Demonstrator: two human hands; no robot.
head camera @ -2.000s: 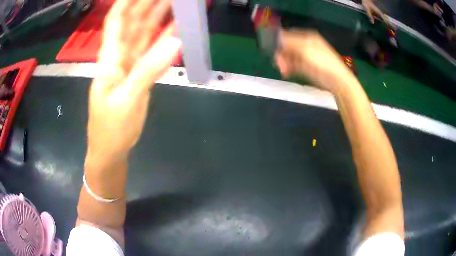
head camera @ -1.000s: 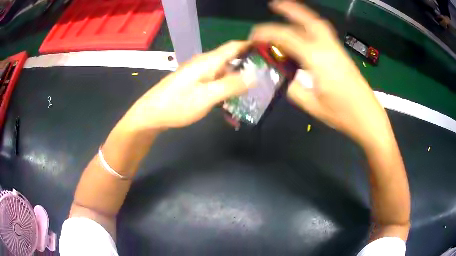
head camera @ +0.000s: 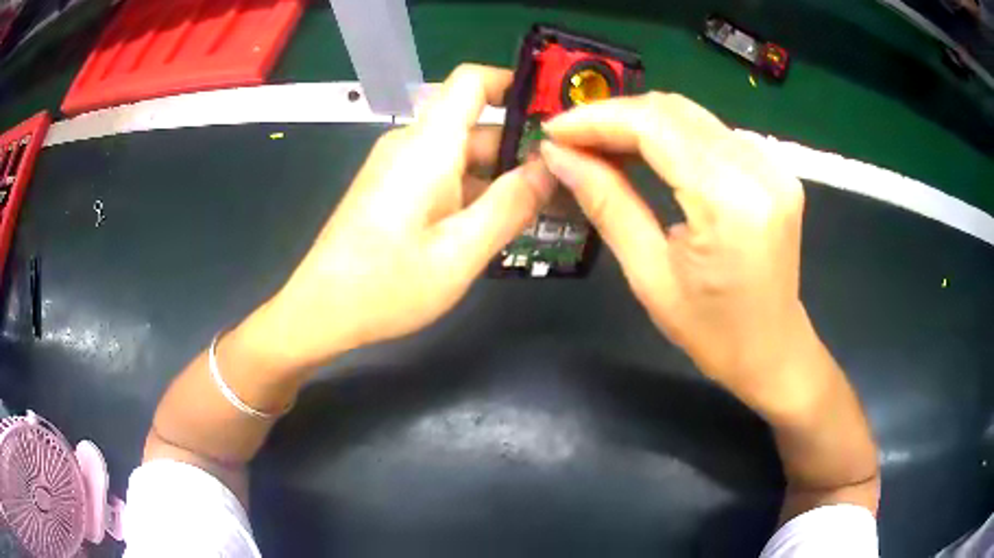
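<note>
An open black phone unit [head camera: 528, 82] is held upright above the bench near the white rail. Its far end has a red speaker holder [head camera: 547, 93] with a round loudspeaker [head camera: 586, 85], black-ringed with a gold-yellow centre. Its near end shows a green circuit board [head camera: 561, 252] with silver parts. My left hand [head camera: 403, 234] grips the phone from the left, thumb over its middle. My right hand [head camera: 708, 229] has thumb and forefinger pinched together over the phone's middle, beside my left thumb. Whether something tiny is between these fingertips cannot be seen.
A grey-white post [head camera: 376, 55] stands at the white edge rail [head camera: 872, 189]. Another phone unit [head camera: 746, 46] lies on the green conveyor [head camera: 665, 24]. Red trays [head camera: 180, 49] are at the left. A pink fan [head camera: 41, 487] stands at lower left.
My right hand has brought in a phone from over the conveyor. Both hands have since turned it, speaker end away from me, and my right fingertips have come down over its middle.
</note>
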